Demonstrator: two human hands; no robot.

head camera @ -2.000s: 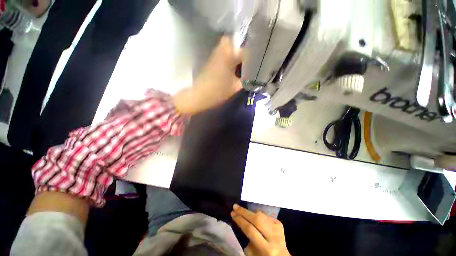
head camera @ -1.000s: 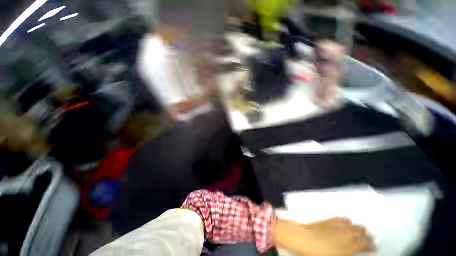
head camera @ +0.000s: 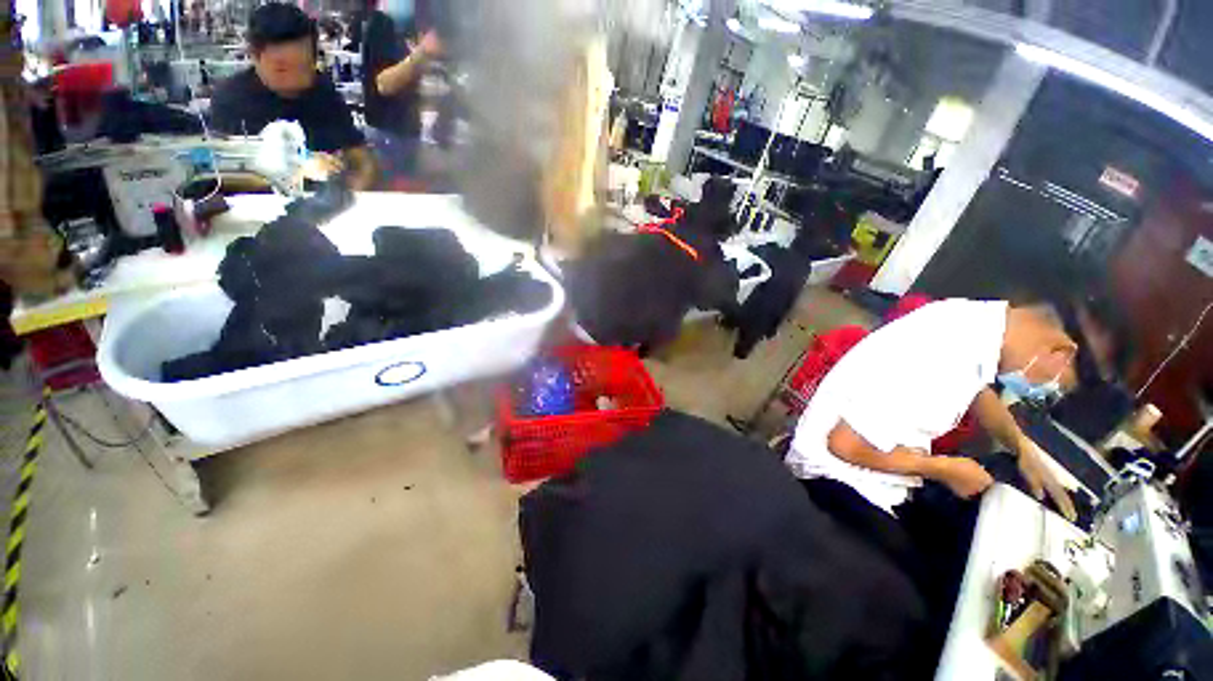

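Note:
Neither of my hands is in view. Nearest in front of me is a large heap of black cloth (head camera: pixel 705 545), draped low at the bottom centre; what holds it up is mostly hidden. A small white rounded edge (head camera: pixel 492 672) shows at the bottom edge, cut off by the picture.
A red basket (head camera: pixel 579 415) with blue contents stands behind the heap. A long white tub (head camera: pixel 359 377) of black garments is at left. A person in a white shirt (head camera: pixel 918 386) bends over a sewing machine (head camera: pixel 1151 559) at right. Another person (head camera: pixel 286 100) sits at a machine at back left.
The view has swung away from my sewing machine and table to the workshop floor and other workers. My left hand with the checked sleeve, seen before, has gone out of view.

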